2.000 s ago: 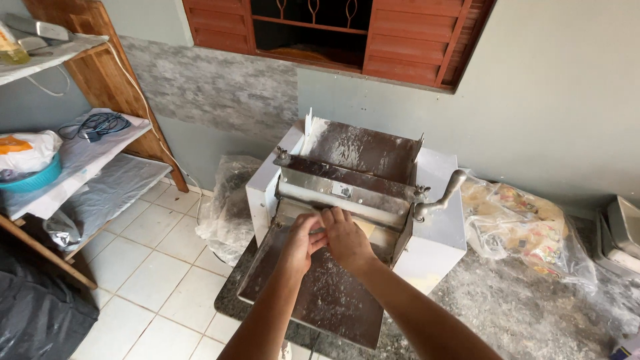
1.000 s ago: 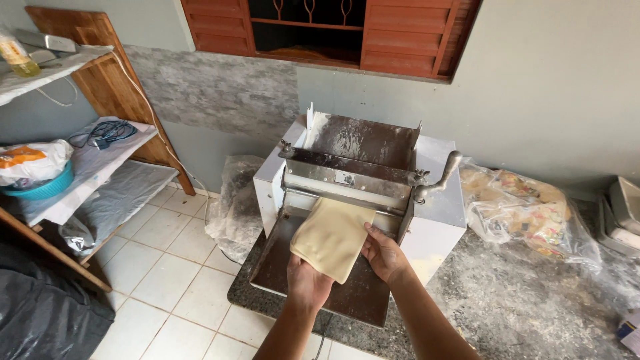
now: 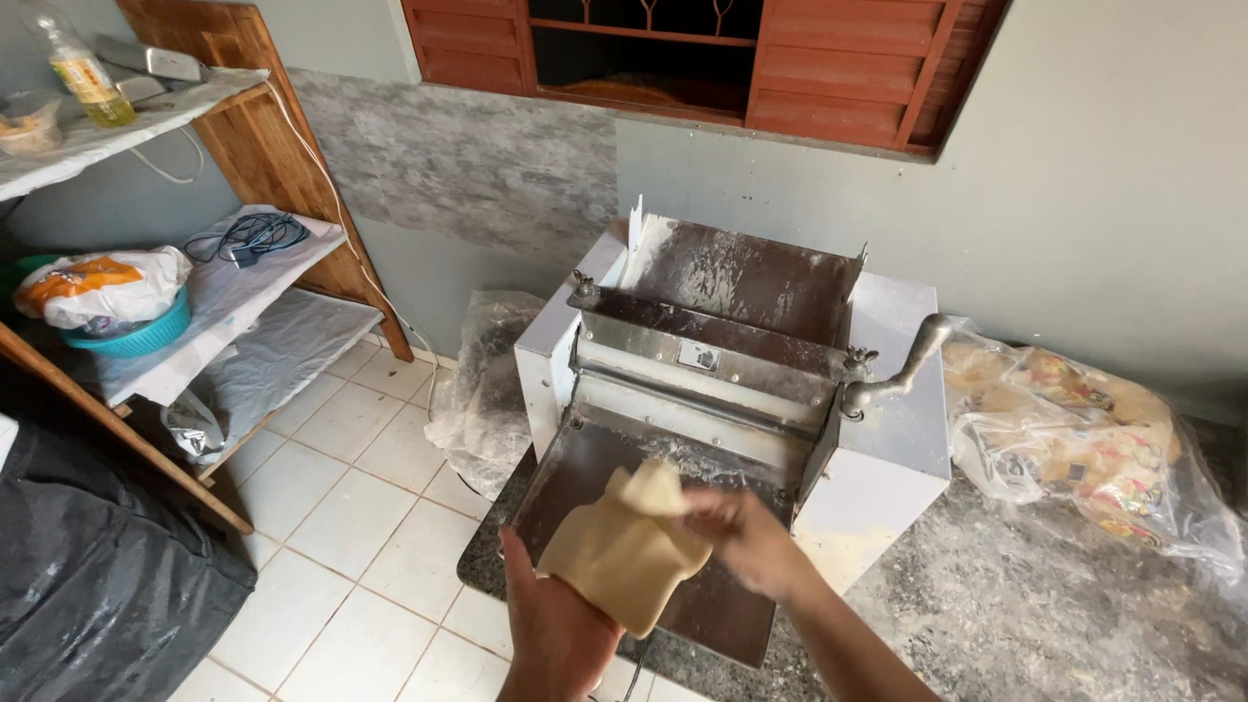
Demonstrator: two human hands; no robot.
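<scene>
A pale sheet of dough (image 3: pixel 624 561) lies partly over my left hand (image 3: pixel 561 624), whose palm is turned up under its lower left part, thumb raised at the side. My right hand (image 3: pixel 746 541) pinches the dough's upper right corner, which is lifted and folded over. Both hands are above the dark front tray (image 3: pixel 731 609) of a dough sheeter (image 3: pixel 877 468). The machine has white side housings, a metal crossbar with wing nuts, rollers and a floury rear tray (image 3: pixel 741 278). Its crank handle (image 3: pixel 902 370) stands at the right.
The sheeter stands on a speckled stone counter (image 3: pixel 1053 604). Plastic bags with contents (image 3: pixel 1082 429) lie at its right. Clear plastic (image 3: pixel 487 390) is bunched at its left. Farther left, a wooden shelf unit (image 3: pixel 292 175) holds a turquoise basket (image 3: pixel 136 331), a cable (image 3: pixel 253 237) and a bottle (image 3: pixel 88 73).
Two seconds ago both hands were together near the rollers. One second ago the dough hung flat from the rollers over my left hand; now it is away from them, with its far corner folded.
</scene>
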